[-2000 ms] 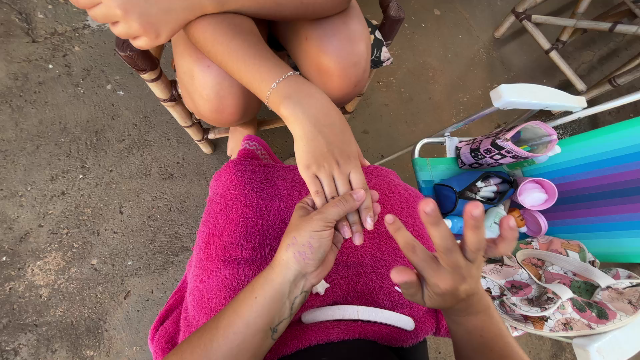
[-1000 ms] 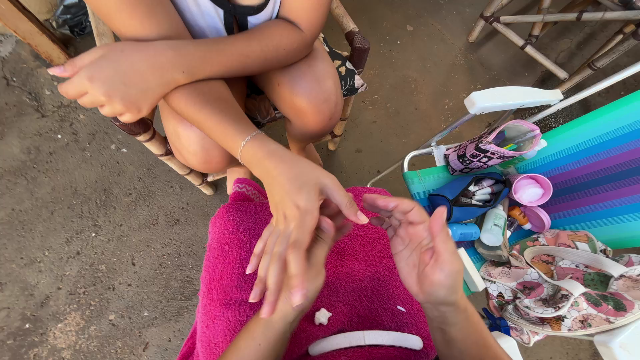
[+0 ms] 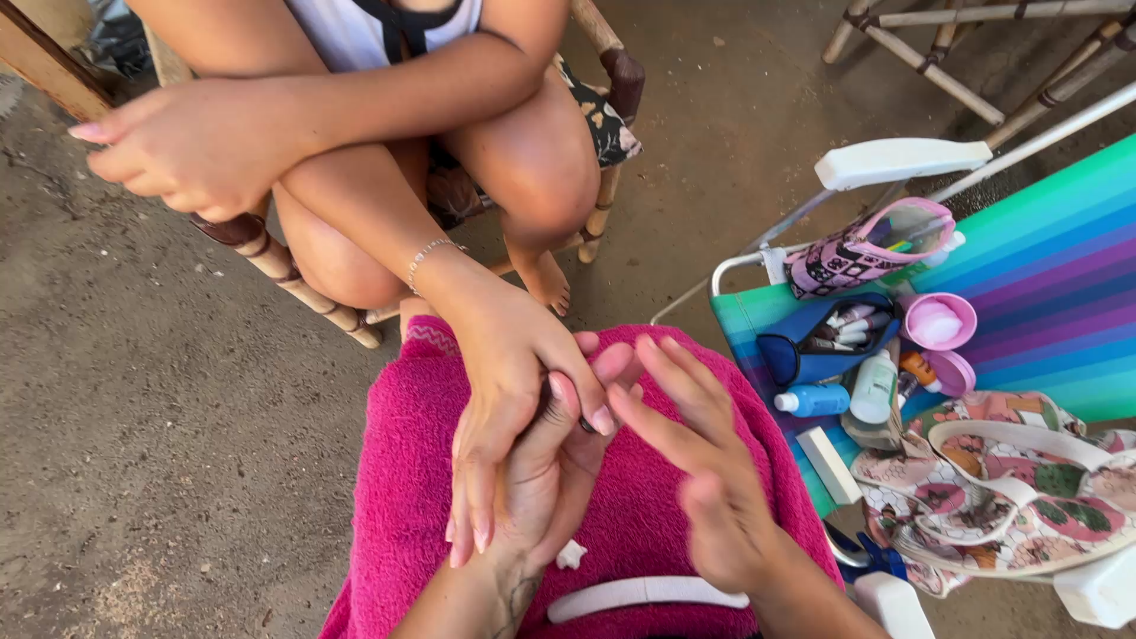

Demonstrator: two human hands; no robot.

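Under the other person's hand [image 3: 501, 355], which wears a thin chain bracelet [image 3: 430, 257], my left hand [image 3: 550, 461] is palm up and supports it, its thumb against that hand near the thumb. My right hand [image 3: 710, 453] is just to the right, fingers spread and slightly blurred, its fingertips close to the other person's thumb; whether they touch cannot be told. Beneath the hands a pink towel [image 3: 408, 444] covers my lap. A curved white nail file [image 3: 648, 595] and a small white star-shaped piece [image 3: 571, 555] lie on the towel.
A striped folding chair [image 3: 1047, 293] at the right bears a pink patterned pouch [image 3: 834, 257], a blue case [image 3: 790, 346] of small tubes, bottles [image 3: 874, 386], a pink jar [image 3: 941, 321], a white block [image 3: 828, 466] and a floral bag [image 3: 985, 488]. The other person sits on a bamboo chair [image 3: 328, 306].
Two seconds ago my left hand held the other person's fingers from the side; now it lies under their hand. My right hand was raised apart and is now nearer their thumb.
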